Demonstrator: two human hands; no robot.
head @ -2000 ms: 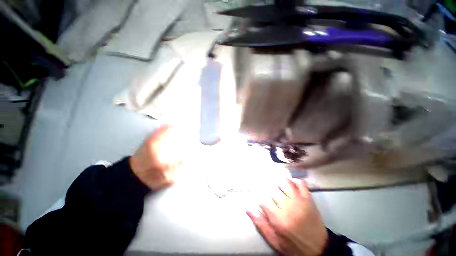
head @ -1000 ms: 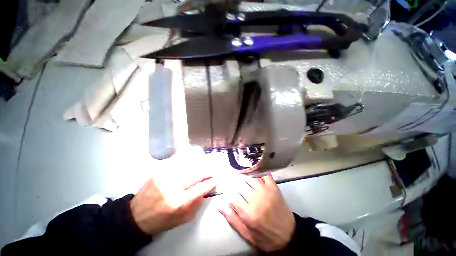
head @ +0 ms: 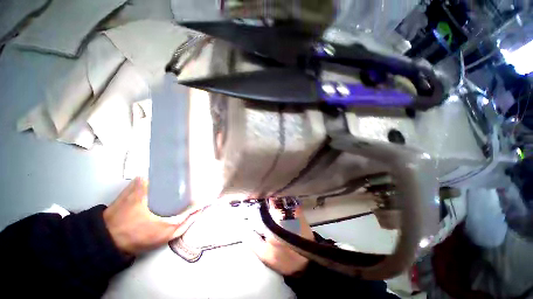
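Observation:
The sewing machine head [head: 274, 146] fills the middle. The grey lamp bar [head: 168, 157] hangs left of it, with strong glare below. Pale fabric [head: 219, 230], mostly washed out, lies under the needle area; a dark outlined edge shows between my hands. My left hand [head: 137, 219] is at the lamp's lower end, its fingers partly lost in glare and behind the lamp. My right hand [head: 280, 251] is below the presser foot area, partly covered by the thick cream loop guard [head: 406, 216]. Whether either hand grips the cloth is unclear.
Thread snips [head: 365, 93] with black blades and a purple-blue handle side lie on top of the machine head. Cream cut pieces [head: 76, 102] lie on the white table [head: 35, 175] at far left. Blurred workshop clutter and a bright light are at upper right.
The view has shifted and come closer to the machine head, so the snips, lamp and loop guard look larger. My hands appear farther apart, and the guard now covers part of my right hand.

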